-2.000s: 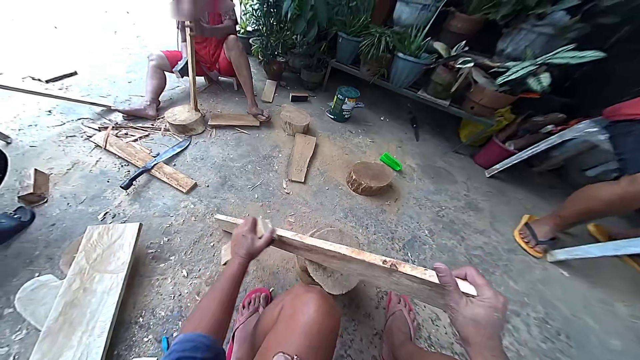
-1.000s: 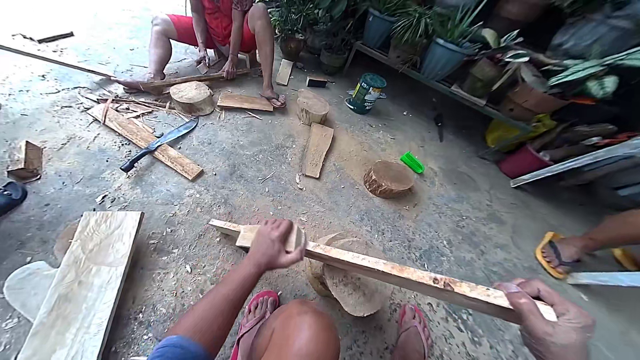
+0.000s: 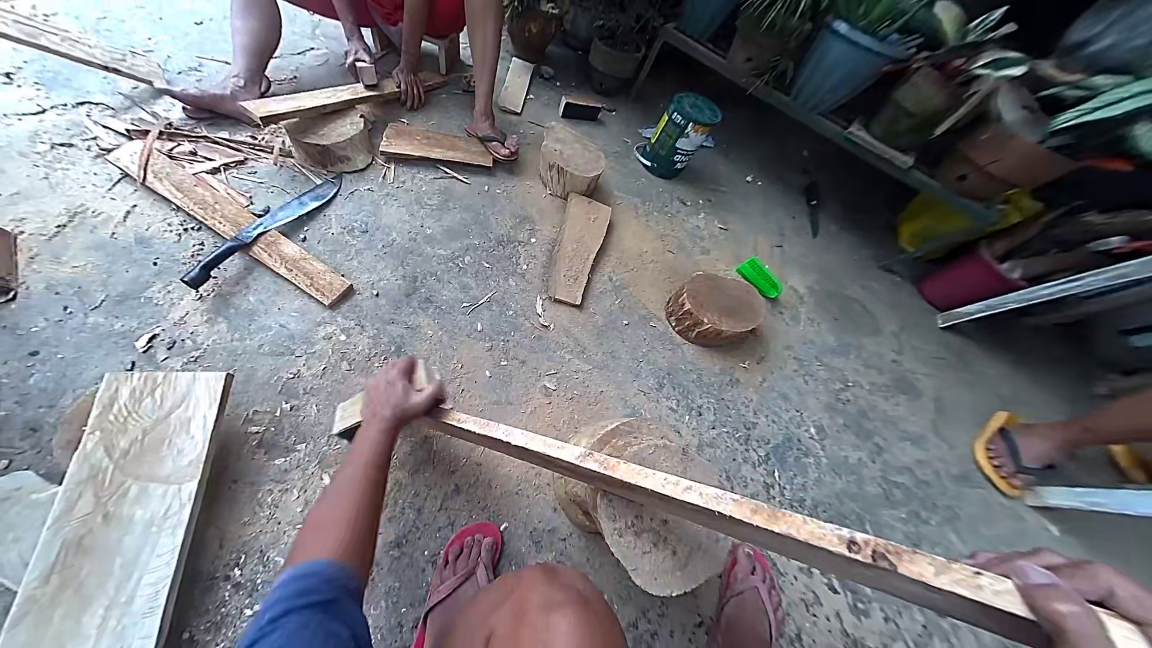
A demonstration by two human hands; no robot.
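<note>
A long narrow wooden board (image 3: 720, 504) lies slanting across the view on its side, narrow edge up, above a round wood stump (image 3: 661, 540) between my feet. My left hand (image 3: 400, 394) is closed around a small pale block (image 3: 423, 376), close to the board's far left end. At the lower right, my right hand (image 3: 1053, 589) grips the board's other end, thumb on the upper edge. Whether the block touches the board is hidden by my left fingers.
At left lies a wide pale plank (image 3: 126, 513). Ahead are a machete (image 3: 261, 232) across a board (image 3: 229, 220), a short stump (image 3: 715, 309), a green plastic object (image 3: 760, 277) and a green can (image 3: 679, 135). A seated person holds a board (image 3: 337, 97) on another stump. Another person's sandaled foot (image 3: 1026, 454) is at right.
My left hand has moved with the block toward the board's left end. The other person's board, upright two seconds ago, now lies low across a stump.
</note>
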